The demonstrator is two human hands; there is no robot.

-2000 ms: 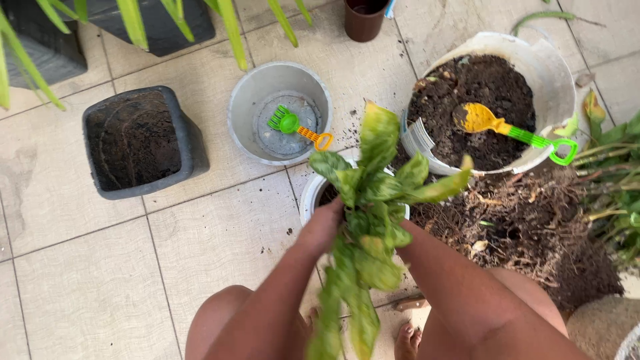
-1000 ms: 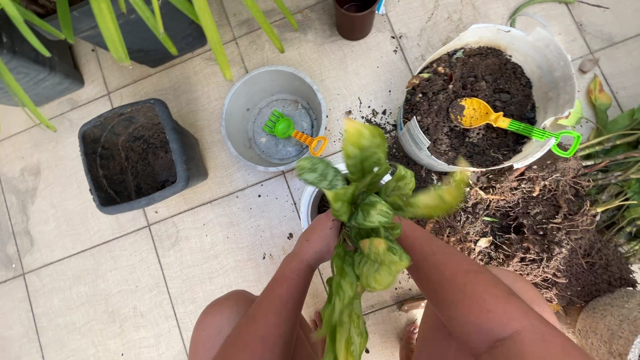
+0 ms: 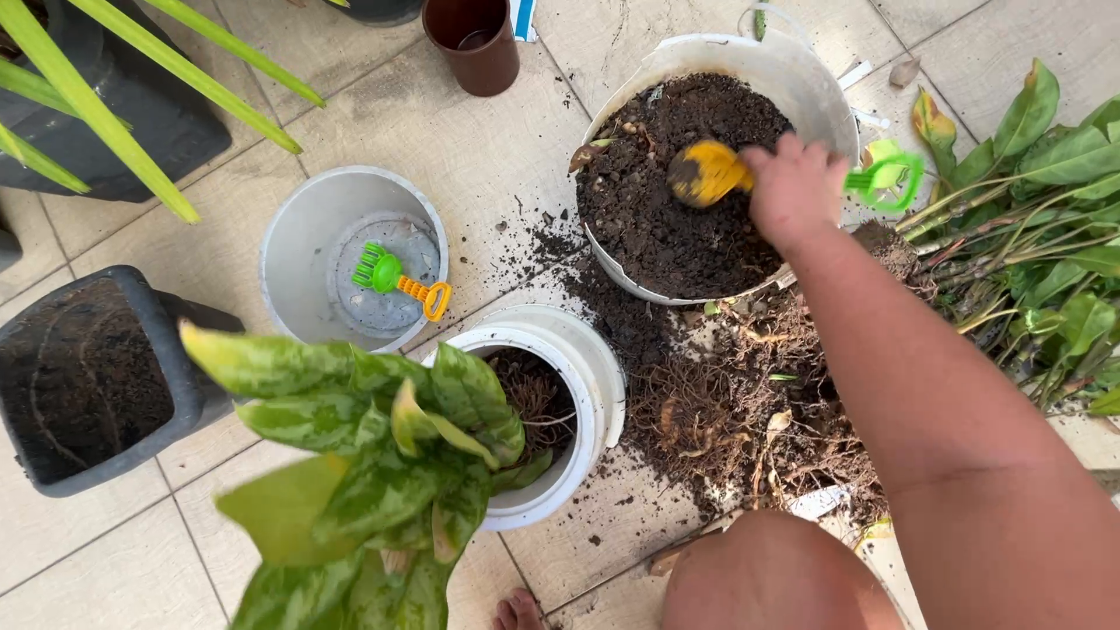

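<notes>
My right hand (image 3: 798,188) is closed around the handle of a toy shovel with a yellow scoop (image 3: 710,173) and a green grip (image 3: 885,182). The scoop rests on dark soil (image 3: 674,223) in a wide white tub (image 3: 814,83) with a broken rim. Nearer to me, a leafy plant (image 3: 385,437) leans left out of a white pot (image 3: 573,490), its roots and some soil visible inside. My left hand cannot be seen; the plant's leaves cover the lower left area.
A grey pot (image 3: 289,297) holds a green and orange toy rake (image 3: 389,278). A black pot with soil (image 3: 188,385) stands left, a brown pot (image 3: 486,66) at the top. Roots and loose soil (image 3: 726,411) lie beside cut leafy stems (image 3: 1032,227). A bare foot (image 3: 518,611) shows below.
Both hands were on the plant in the white pot. My right hand has moved to the tub and taken hold of the toy shovel; the plant now leans left.
</notes>
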